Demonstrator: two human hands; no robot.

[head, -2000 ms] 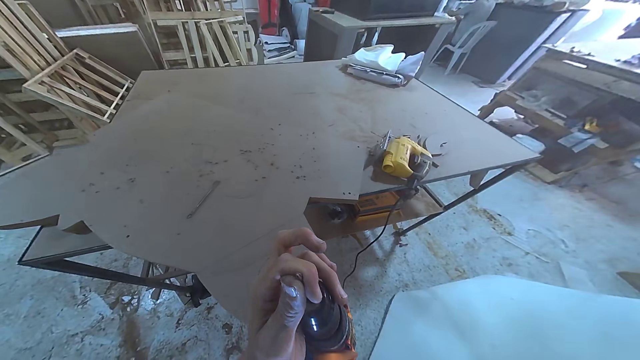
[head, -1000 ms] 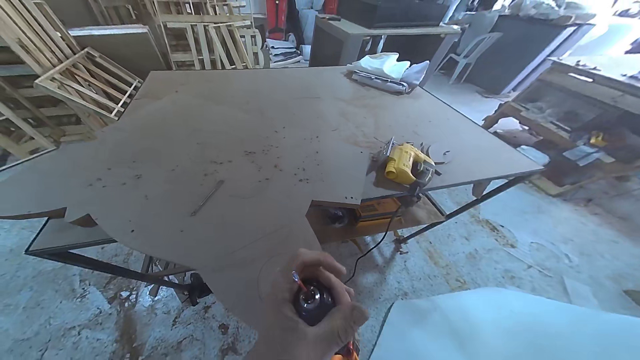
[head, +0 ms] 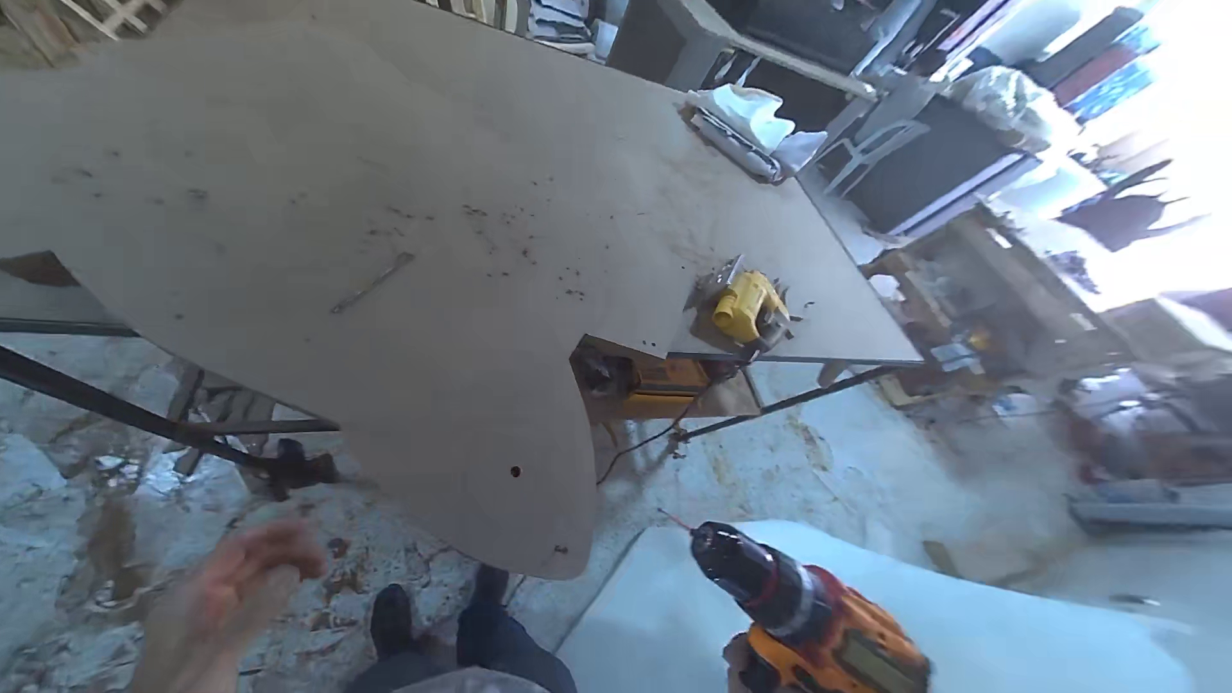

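My right hand (head: 739, 662) grips an orange and black cordless drill (head: 818, 616) low on the right, with a thin reddish bit in its chuck. My left hand (head: 226, 597) is blurred at the lower left, over the floor, and holds nothing that I can see. Between them lies the rounded end of a curved brown sheet panel (head: 462, 414), with a dark round hole (head: 515, 472) near that end. A yellow power tool, seemingly a jigsaw (head: 746, 306), rests at the table's right side. A thin flat strip (head: 372, 283) lies on the panel.
A white bundle (head: 751, 125) sits at the table's far right corner. Beneath the table is an orange and black tool (head: 669, 377), with a cord (head: 640, 448) hanging nearby. A pale sheet (head: 866, 549) spreads at lower right. My feet are below the panel's rounded end.
The drill and hand have left the panel's rounded end; the drill is now to the right, over the pale sheet. A hole shows in the panel. The view has tilted and shifted strongly.
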